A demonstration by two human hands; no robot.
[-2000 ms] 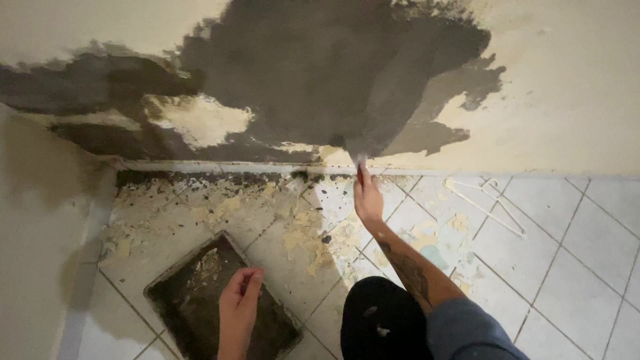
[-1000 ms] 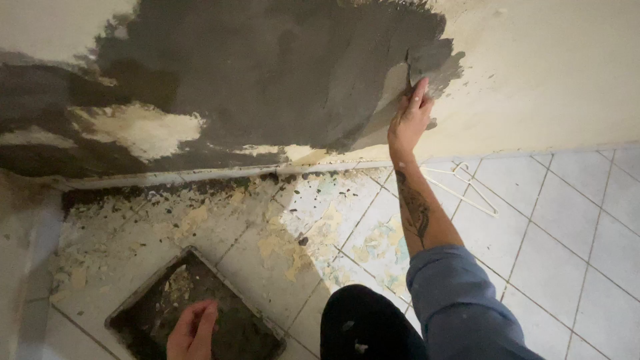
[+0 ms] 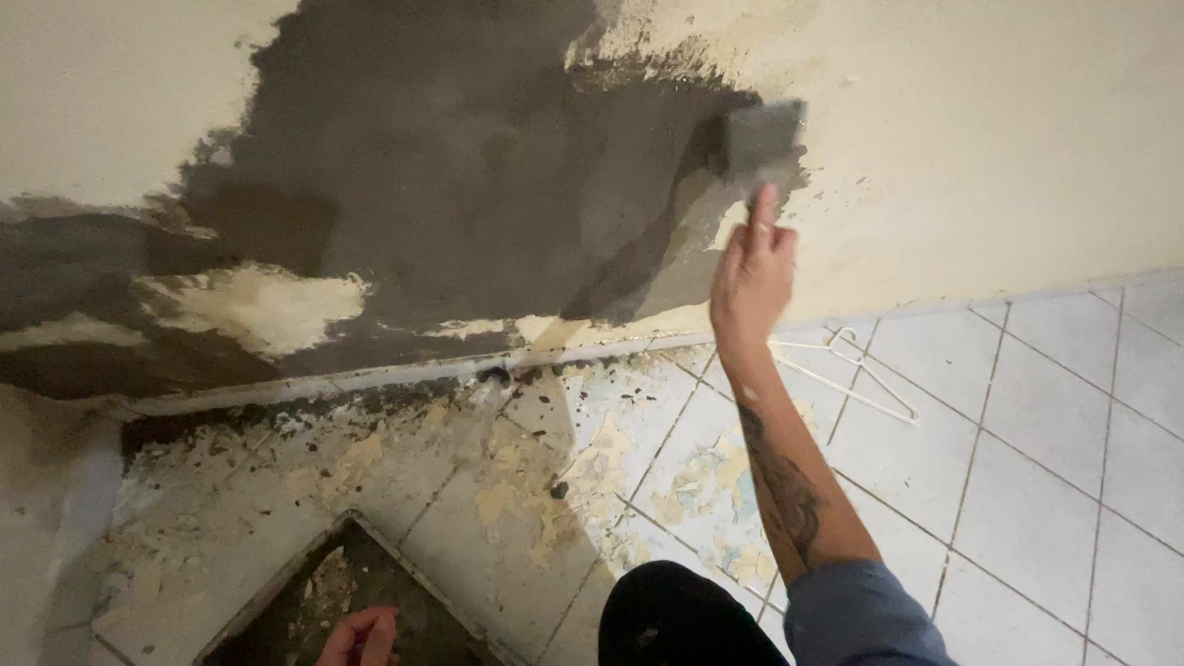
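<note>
My right hand [image 3: 755,277] grips a wide-bladed putty knife [image 3: 766,134], its index finger stretched toward the blade. The blade lies against the wall at the right edge of a large patch of dark grey plaster [image 3: 462,166]. The handle is mostly hidden in my fingers. My left hand [image 3: 361,638] shows only in part at the bottom edge, over a dirty rectangular tray [image 3: 342,524] with dark, clumpy material in it. Its fingers are curled; whether it holds anything cannot be told.
Flakes of old paint [image 3: 601,453] and dark crumbs litter the tiled floor along the wall's foot. A white clothes hanger [image 3: 869,393] lies on the tiles at the right, close to the wall. My dark-clad knee [image 3: 684,620] is at the bottom centre. Bare cream wall [image 3: 999,139] borders the plaster.
My right hand has moved the putty knife up the wall from near its foot to the patch's right edge. Dark plaster there now covers more of the wall. The view has shifted somewhat.
</note>
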